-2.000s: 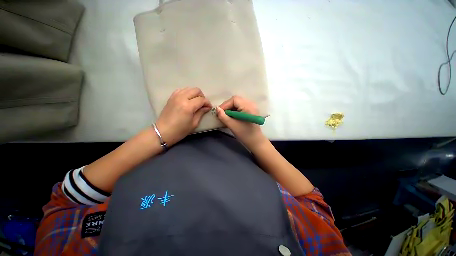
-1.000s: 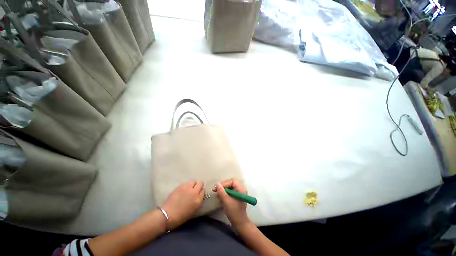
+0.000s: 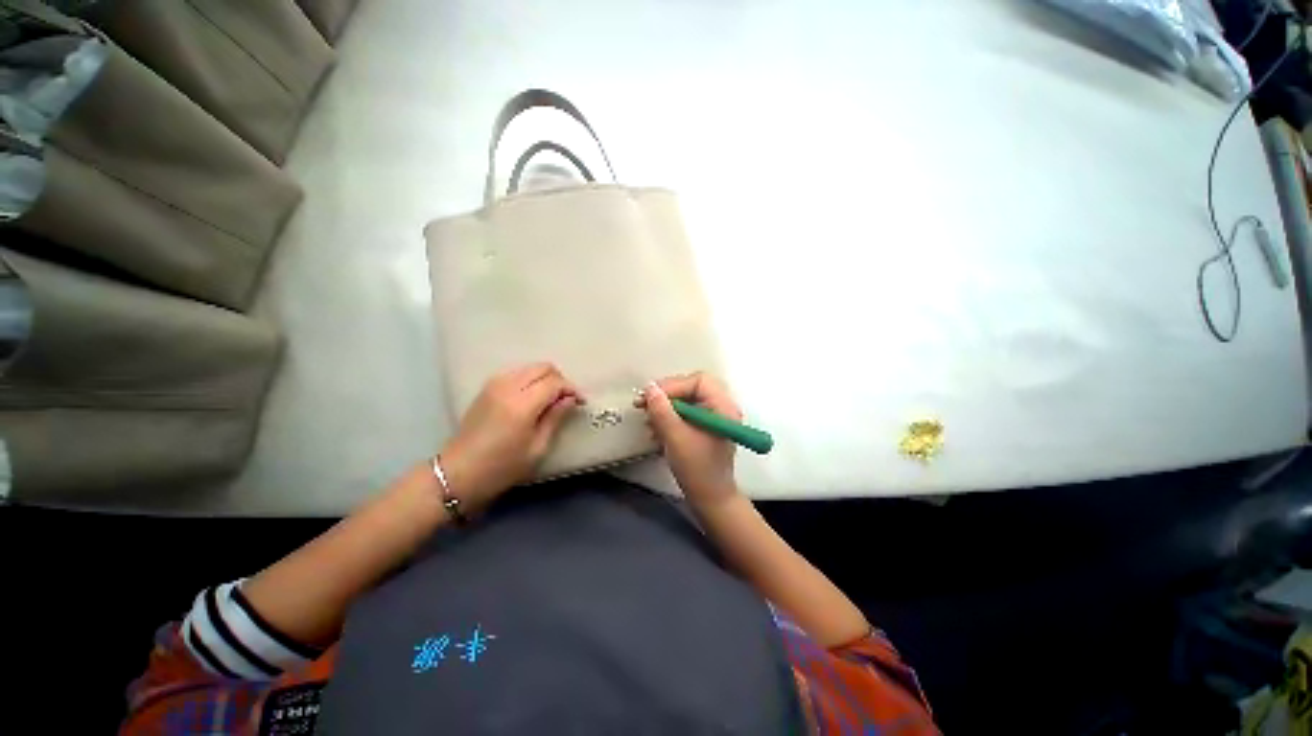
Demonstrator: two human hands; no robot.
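A beige tote bag [image 3: 576, 288] lies flat in front of me, its two handles [image 3: 544, 104] pointing away and its bottom edge against my apron. A small metallic logo [image 3: 606, 419] shows on its lower front between my hands. My right hand [image 3: 697, 431] holds a green-handled tool [image 3: 725, 426] like a pen, its handle pointing right; the tip is at my fingers, right of the logo, too small to see clearly. My left hand [image 3: 515, 424] rests on the bag left of the logo, fingertips together; whether it pinches something is unclear.
Several upright taupe bags [image 3: 151, 381] stand along the left. A crumpled yellow pile [image 3: 921, 440] lies near the edge of the white table [image 3: 863, 288] at right. A cable with a grey stick-like end [image 3: 1272, 255] lies at far right. White plastic wrap [image 3: 1151, 36] is at top right.
My hands have moved slightly apart, uncovering more of the logo. The view has tilted down since one second ago, so the bag sits higher in the picture. The green tool stays in my right hand.
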